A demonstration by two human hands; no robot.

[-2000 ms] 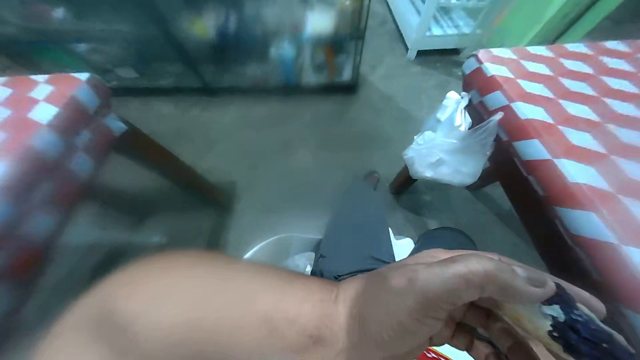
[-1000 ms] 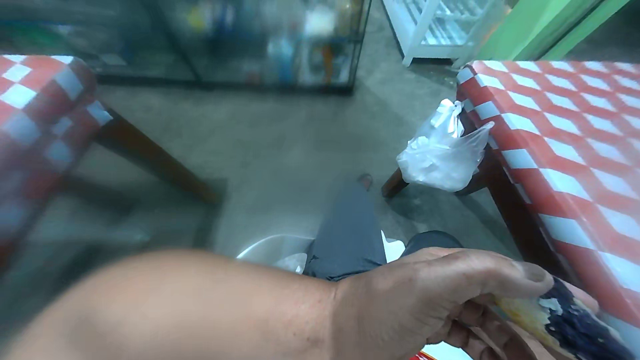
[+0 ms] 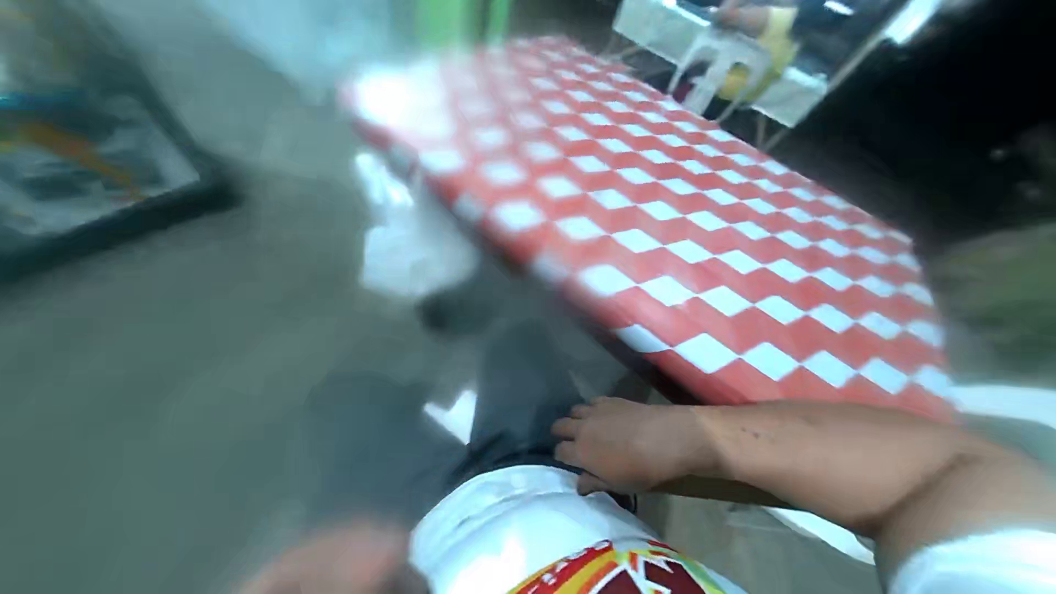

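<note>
My right hand (image 3: 610, 445) rests palm down on my dark-clothed lap, beside the hem of my white printed shirt (image 3: 511, 524). Its fingers are loosely bent and slightly apart, with no object visible in them. Low at the left of the shirt is my left hand (image 3: 346, 557), badly blurred and cut off by the bottom edge. Whether it holds anything cannot be made out. The dark and yellowish piece from the earlier frames is out of sight.
A table with a red-and-white patterned cloth (image 3: 709, 264) stands close on the right. A white plastic bag (image 3: 412, 247) hangs at its near left corner. A glass cabinet (image 3: 91, 165) is at far left. Behind, a person (image 3: 780, 37) is by a white plastic chair (image 3: 726, 62).
The view has swung strongly to the right. My right hand and forearm have come into view on my lap. The hand with the dark and yellowish piece no longer shows it.
</note>
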